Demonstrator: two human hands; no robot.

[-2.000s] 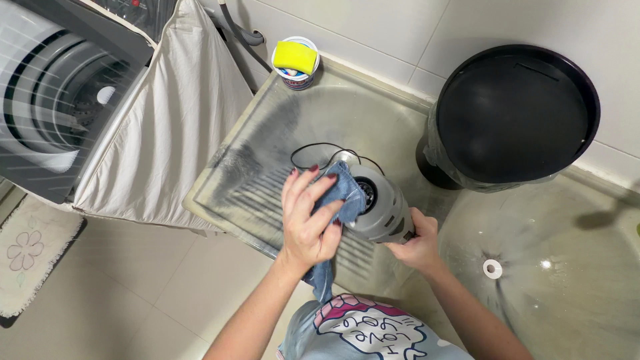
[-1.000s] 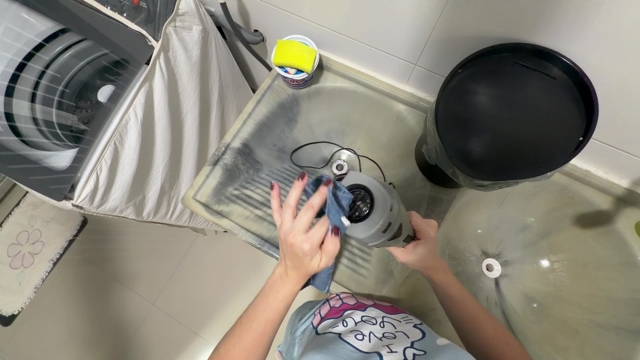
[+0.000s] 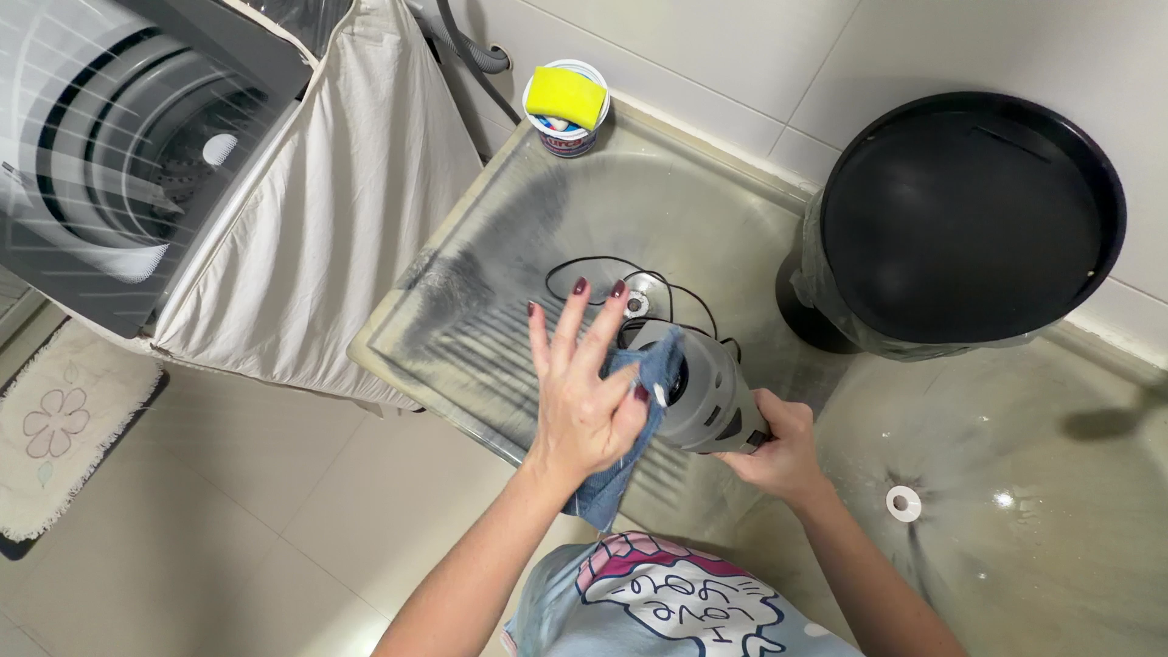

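My left hand (image 3: 584, 397) pinches a blue denim cloth (image 3: 607, 488) between thumb and forefinger, its other fingers spread; the cloth touches the open end of a grey plastic appliance body (image 3: 707, 388), possibly a blender's motor base. My right hand (image 3: 776, 447) grips the other end of this body, which lies tilted above the sink. A thin black cord (image 3: 589, 258) loops behind it, around the metal sink drain (image 3: 636, 301). The fingers of my right hand are partly hidden under the body.
The ribbed washing sink (image 3: 493, 228) borders a second basin (image 3: 1049, 474) at right. A black lidded bin (image 3: 967, 219) stands across them. A yellow sponge (image 3: 566, 96) sits on a tub (image 3: 568, 143) at the back corner. An open washing machine (image 3: 137, 164) with a cloth cover (image 3: 319, 210) is at left.
My left hand has shifted slightly over the appliance body's open end with the cloth, its fingers spreading wider than two seconds ago. My right hand keeps its grip in about the same place.
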